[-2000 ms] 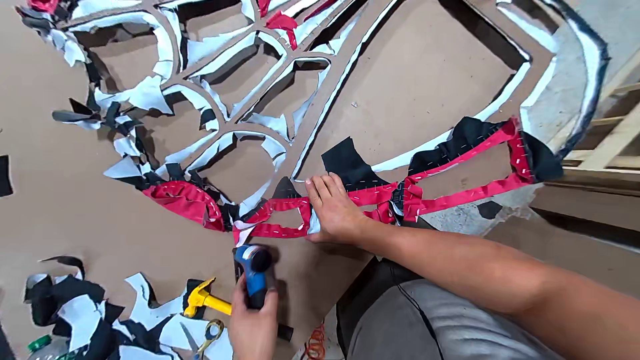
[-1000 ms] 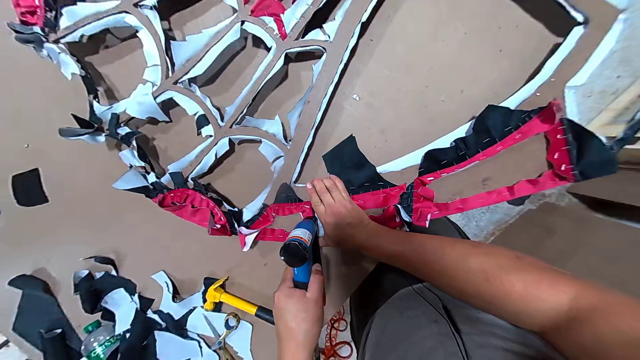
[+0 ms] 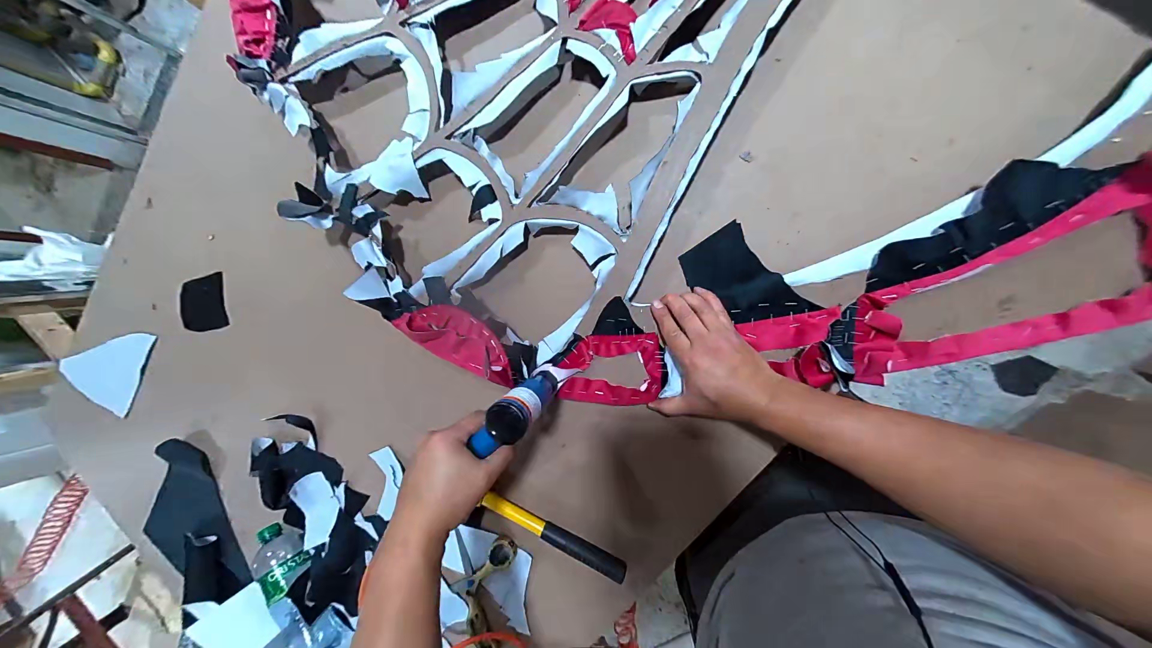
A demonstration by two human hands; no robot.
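My left hand (image 3: 459, 472) grips a blue pneumatic stapler (image 3: 517, 414), its nose at the lower edge of the red fabric trim (image 3: 607, 394). My right hand (image 3: 720, 360) lies flat, fingers spread, pressing the red-wrapped strip of the frame just right of a small opening. Rows of staples run along the red fabric. Black fabric (image 3: 738, 270) stands up behind my right hand, and more is bunched farther right. The cutout frame (image 3: 558, 211) above has branching bars edged with white and black material. Another red-covered part (image 3: 454, 342) lies left of the stapler's nose.
A yellow and black hammer (image 3: 558, 535) lies below the stapler, beside scissors (image 3: 490, 562). Fabric scraps (image 3: 315, 504) and a plastic bottle (image 3: 281, 562) with a green cap are at the lower left. A black scrap (image 3: 204, 301) and a white scrap (image 3: 108, 372) lie near the table's left edge.
The stapler in my left hand has shifted left along the red strip since one second ago. My right hand stays pressed on the strip. The view has turned and moved left.
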